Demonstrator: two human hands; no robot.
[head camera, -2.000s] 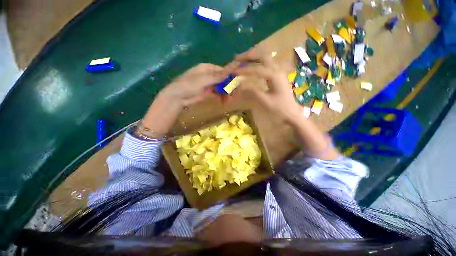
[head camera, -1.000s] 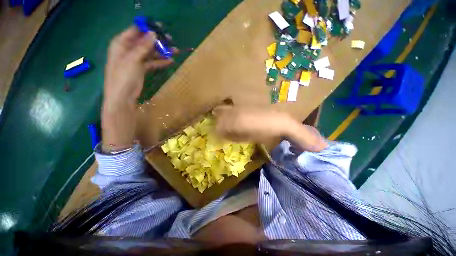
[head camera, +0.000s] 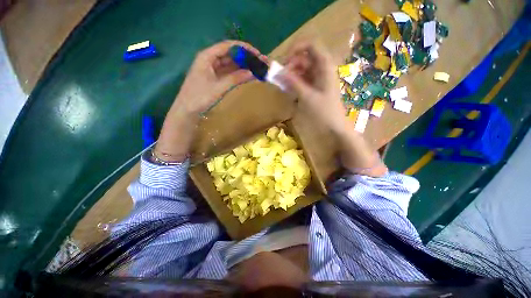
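Observation:
My left hand (head camera: 206, 81) holds a dark battery module with a blue end (head camera: 239, 56) above the bench, just beyond the box. My right hand (head camera: 320, 96), slightly blurred, holds a small white pad (head camera: 276, 74) at the module's right end. Whether the pad is stuck to the module cannot be told. A thin wire hangs below my left hand. The open cardboard box (head camera: 211, 201) sits against my body, filled with pale yellow paper squares (head camera: 262, 174).
A mixed pile of green boards (head camera: 372, 87), orange pieces and white pads lies on the brown bench at upper right. The green surface (head camera: 105, 169) at left carries a blue block with a pale top (head camera: 140, 51) and another blue block (head camera: 148, 129). A blue stool (head camera: 495, 132) stands at right.
My left hand has come back from the green surface with a module. My right hand has moved up from over the box and now holds a white pad at the module. The view has shifted.

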